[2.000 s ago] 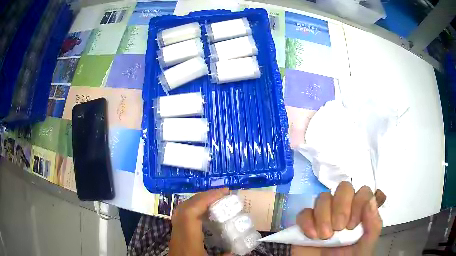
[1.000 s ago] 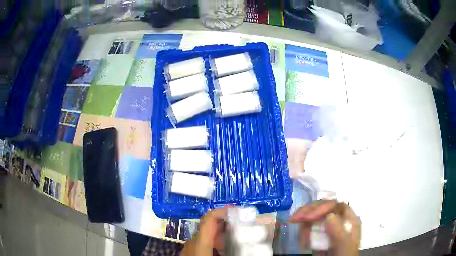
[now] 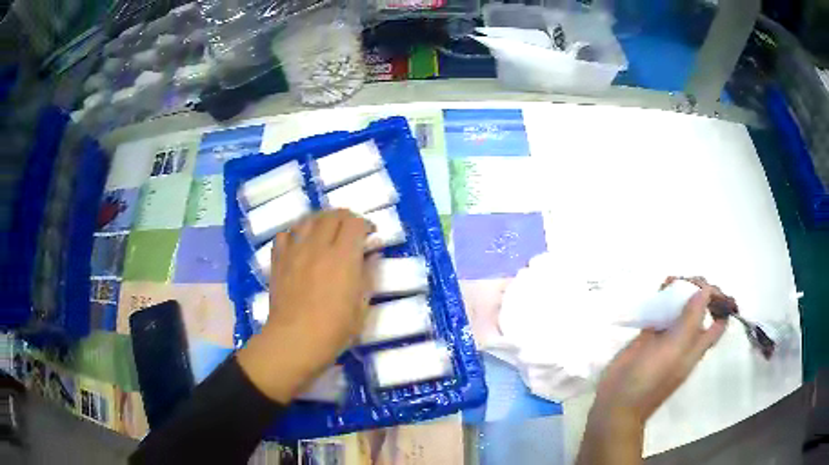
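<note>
The blue tray (image 3: 459,336) holds two columns of white units, including three at the lower right (image 3: 409,365). My left hand (image 3: 318,281) is over the middle of the tray, palm down with fingers bent, its fingertips at a white unit (image 3: 386,227) in the right column. Whether it grips that unit is hidden. My right hand (image 3: 650,363) is at the right of the bench, closed around the white cone bag (image 3: 659,307), whose tip points left. A brownish end of the bag shows beyond the fingers.
A crumpled white wipe (image 3: 545,336) lies between the tray and my right hand. A black smartphone (image 3: 162,359) lies left of the tray. Stacked blue trays (image 3: 77,218) stand at the far left. A white container (image 3: 554,64) and a clear cup of white sticks (image 3: 323,68) are behind the bench.
The three units from my left hand's area are gone, and three units now fill the lower right column. My left hand moved up over the tray; my right moved right and has the cone bag.
</note>
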